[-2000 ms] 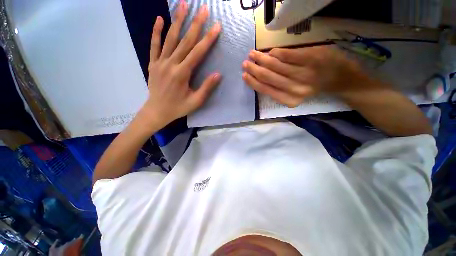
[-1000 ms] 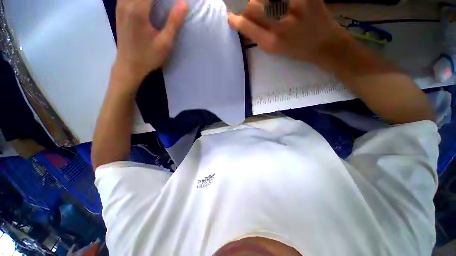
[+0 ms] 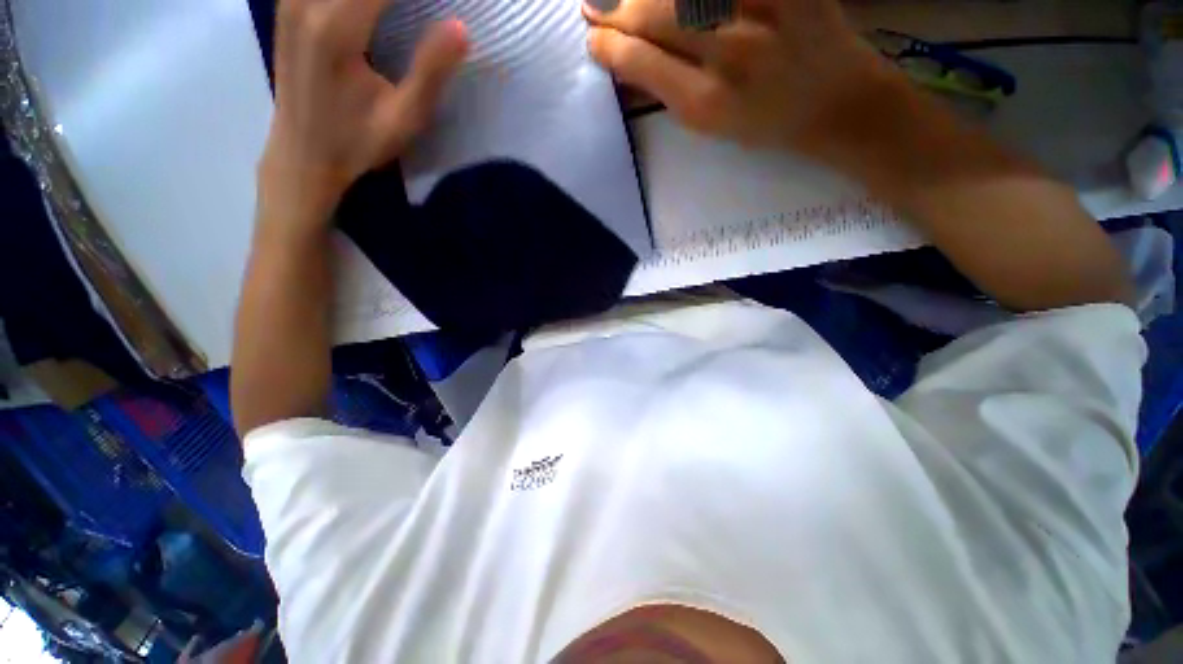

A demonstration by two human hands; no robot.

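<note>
The light panel (image 3: 519,123), pale grey-blue with fine ribs, lies over the dark panel (image 3: 500,253), whose curved black end shows at the table's front edge. My left hand (image 3: 357,91) lies on the light panel's left side, thumb apart, fingertips cut off by the top edge. My right hand (image 3: 740,65) is at the panel's right edge, fingers bent and close together; whether they pinch the cloth is unclear. A dark ribbed machine attachment (image 3: 705,12) shows above the right hand. The needle is not visible.
The white machine table (image 3: 765,195) has ruler-like marks along its front edge. Thread snips (image 3: 954,68) lie right of the right hand. A small white item with a red part (image 3: 1152,164) is at the right edge. Blue plastic crates (image 3: 169,454) are below left.
Both hands have moved up toward the machine, and the panels have moved up with them. The dark panel's curved end now shows below the light panel. The left fingers have left the picture.
</note>
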